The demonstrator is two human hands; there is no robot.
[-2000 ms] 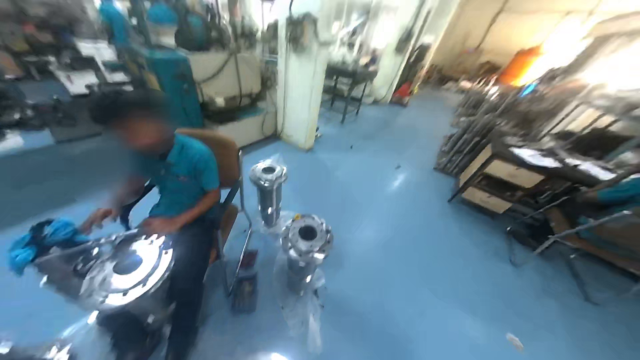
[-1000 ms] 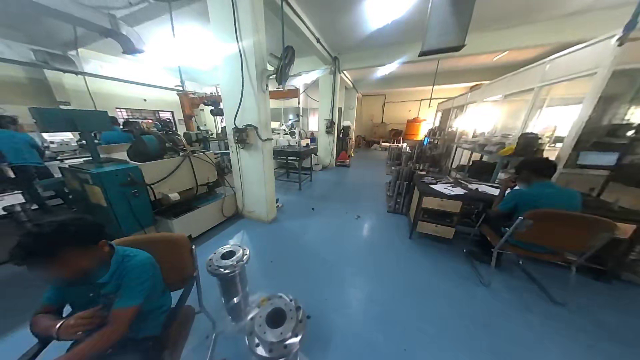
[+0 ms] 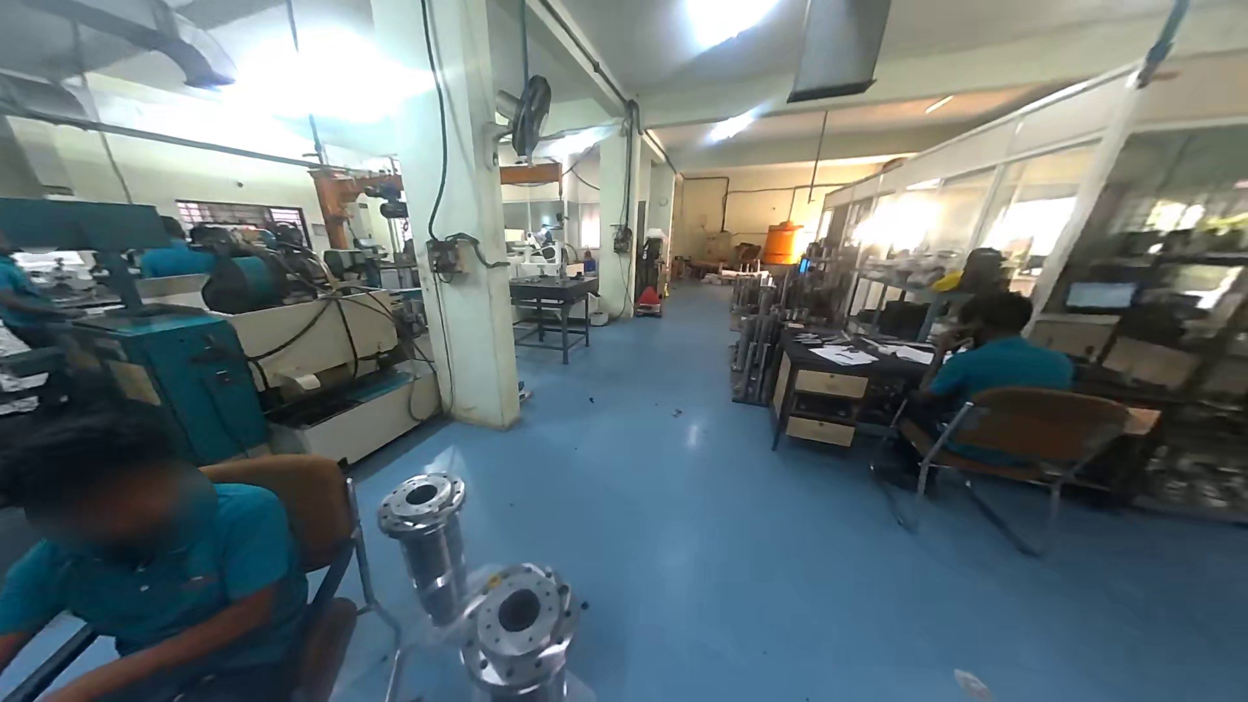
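Neither of my hands shows in the head view, so what they hold or touch is hidden. Low in the view, two flanged metal cylinders stand upright on the blue floor: one (image 3: pixel 429 546) beside a brown chair (image 3: pixel 292 497), the other (image 3: pixel 520 624) nearer, at the bottom edge. Both have a round central opening and a ring of bolt holes in the top flange. Clear plastic film lies around their lower parts. At the lower left a person in a teal shirt (image 3: pixel 195 585) sits on the brown chair, forearms reaching toward the bottom left.
A teal and cream machine (image 3: pixel 322 341) and a pillar (image 3: pixel 468 214) stand at left. At right, another person (image 3: pixel 1004 361) sits by a desk (image 3: pixel 829 380) bearing papers. Behind the desk are upright metal parts (image 3: pixel 756 341). A dark worktable (image 3: pixel 556 290) stands farther back. Blue floor (image 3: pixel 673 526) runs between.
The view has swung up and somewhat left from the seated person's work. That person's large flanged metal part and blue cloth, seen two seconds ago, are out of view.
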